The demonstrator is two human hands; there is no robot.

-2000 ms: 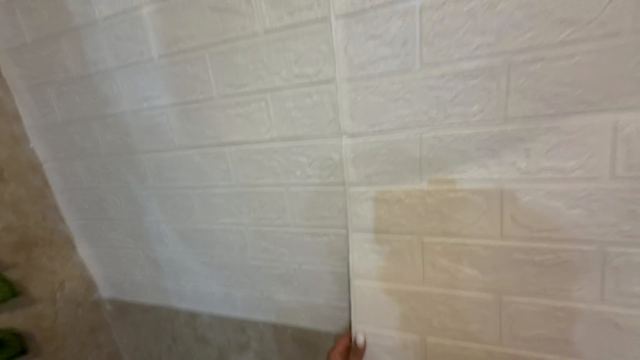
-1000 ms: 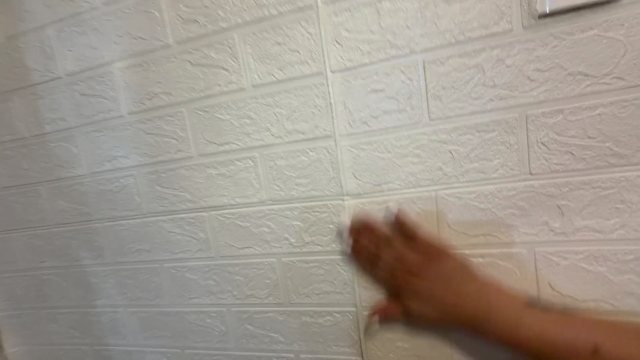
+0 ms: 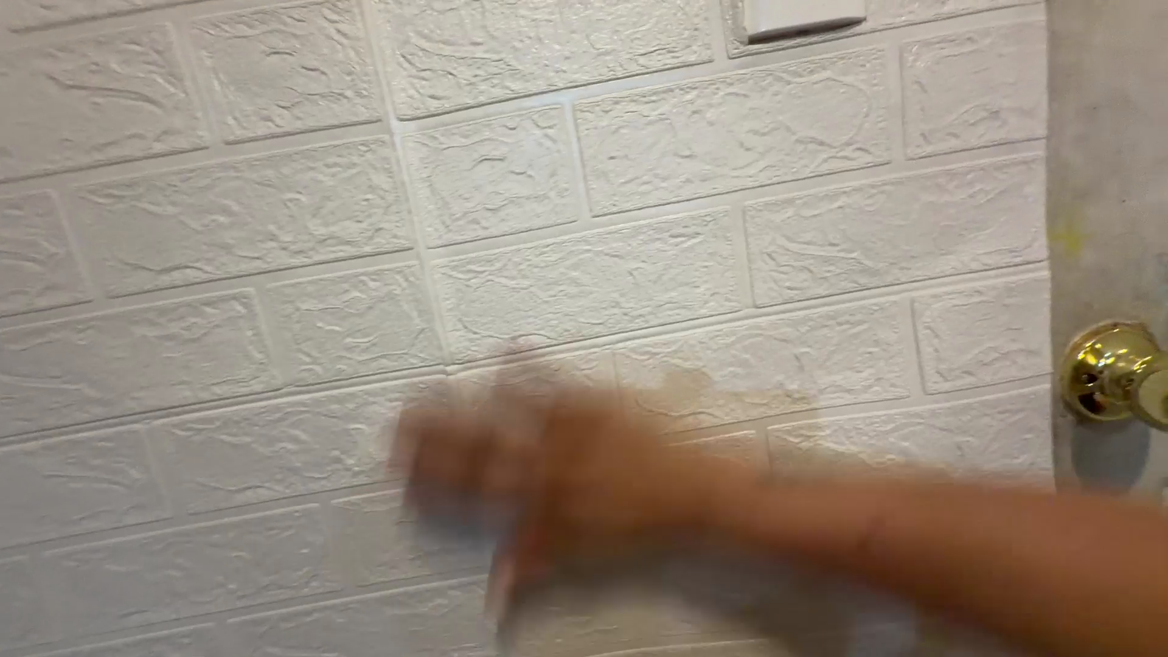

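Observation:
White brick-pattern foam wall panels (image 3: 584, 283) cover most of the view, with a seam (image 3: 411, 201) between two sheets running down left of centre. My right hand (image 3: 547, 474), strongly blurred, is over the lower part of that seam, its forearm coming in from the lower right. No object shows in it; the fingers look spread, but whether they touch the panel cannot be told. A tan, shadowed patch (image 3: 684, 392) lies on the panel above the wrist. My left hand is out of view.
A brass door knob (image 3: 1109, 370) stands out at the right on a grey surface (image 3: 1109, 137) with a yellow mark, just past the panel's right edge. A white switch or outlet plate (image 3: 803, 16) is at the top.
The view has shifted, so the door knob now shows at the right. Two seconds ago only fingertips showed at the panel's lower edge by the seam; since then my right hand and forearm have come into view.

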